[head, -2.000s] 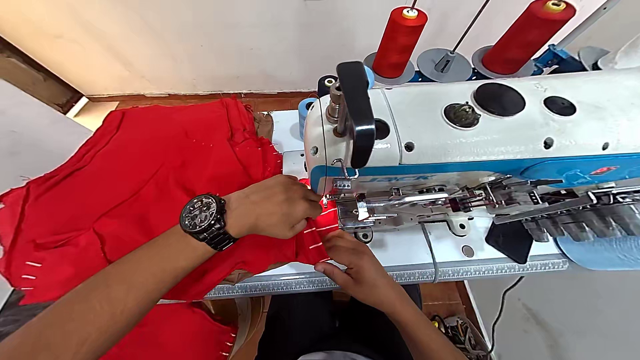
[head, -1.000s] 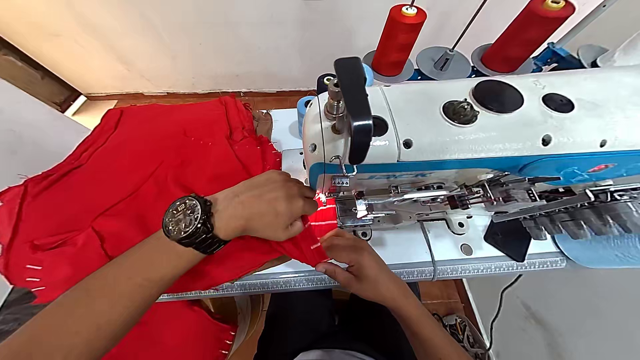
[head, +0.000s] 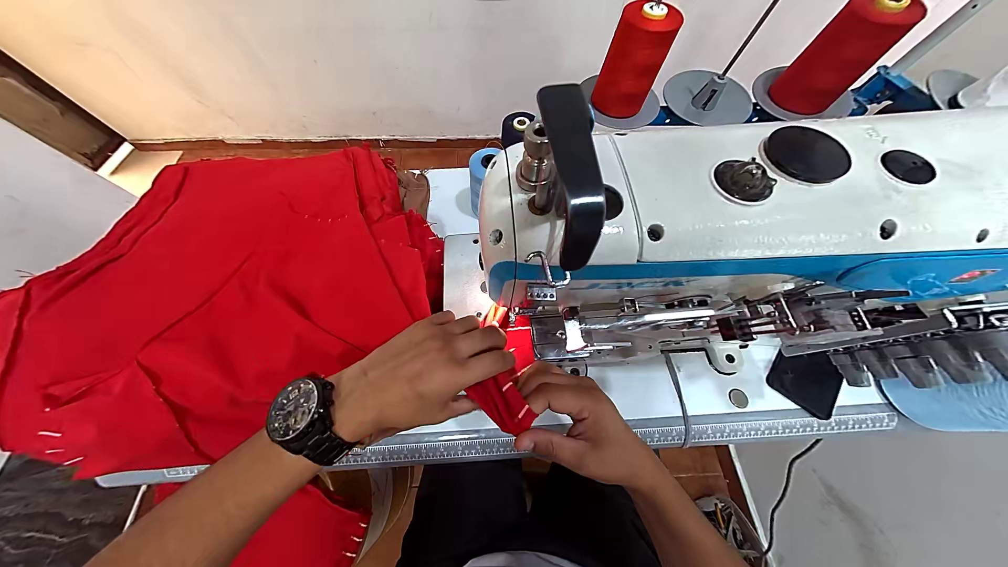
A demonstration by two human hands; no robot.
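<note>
A white and blue Jack industrial sewing machine (head: pixel 756 197) stands on the table, its lamp lighting the needle area. Under its needle end lies a narrow red fabric piece (head: pixel 504 403) with short white marks, folded toward the front edge. My left hand (head: pixel 425 374), with a black watch on the wrist, grips the left side of this piece just left of the needle. My right hand (head: pixel 579 421) pinches its lower right edge with thumb and fingers. A large heap of red fabric (head: pixel 260 299) spreads over the table to the left.
Two red thread cones (head: pixel 636 59) stand behind the machine. A blue spool (head: pixel 480 177) is beside its head. A ruler strip (head: pixel 772 425) runs along the table's front edge. More red fabric (head: pixel 303 528) hangs below. Metal guides and a folder attachment (head: pixel 787 319) extend right of the needle.
The red piece between my hands, flatter earlier, is now bunched into a fold. My left hand has shifted slightly away from the needle, toward the table's front edge.
</note>
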